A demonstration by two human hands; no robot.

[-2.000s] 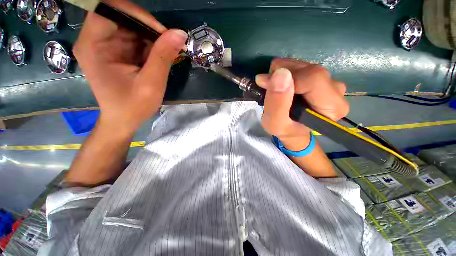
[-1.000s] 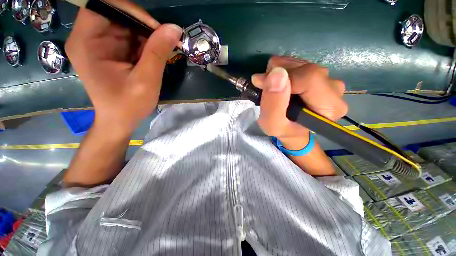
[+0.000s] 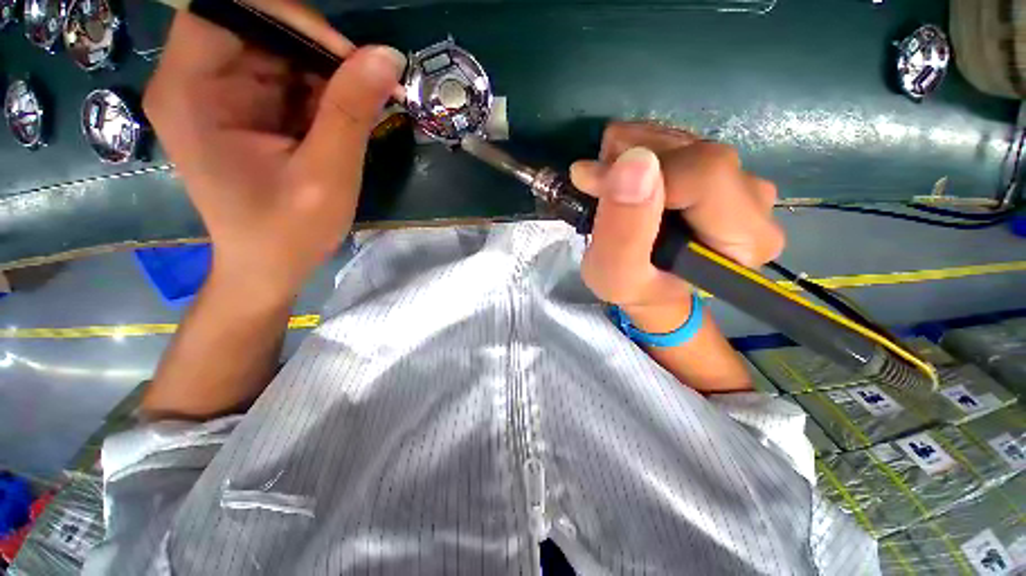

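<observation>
A round chrome unit [image 3: 449, 92] lies near the bench edge, partly over a small pale pad [image 3: 498, 117]. My left hand [image 3: 276, 146] holds a slim dark stick, likely tweezers [image 3: 264, 30], with its pale end pointing up and left. The left thumb and fingertips are at the unit's left rim and hide the tool's tip. My right hand [image 3: 675, 219] grips the soldering iron [image 3: 776, 298], black with a yellow stripe. Its metal tip is at the unit's lower rim; whether it touches cannot be told. A small orange-brown part [image 3: 390, 124] shows beneath the left fingertips.
Several loose chrome units [image 3: 110, 126] lie at the left on the green mat [image 3: 675, 68]. One more unit [image 3: 923, 61] lies at the right, near a beige round cup [image 3: 990, 45]. A black cord [image 3: 900, 209] runs along the right bench edge. Wrapped cartons [image 3: 900, 450] stand below.
The unit and my left hand have shifted slightly left and up in view. The iron's tip has stayed near the unit's lower rim. Both hands keep their grips.
</observation>
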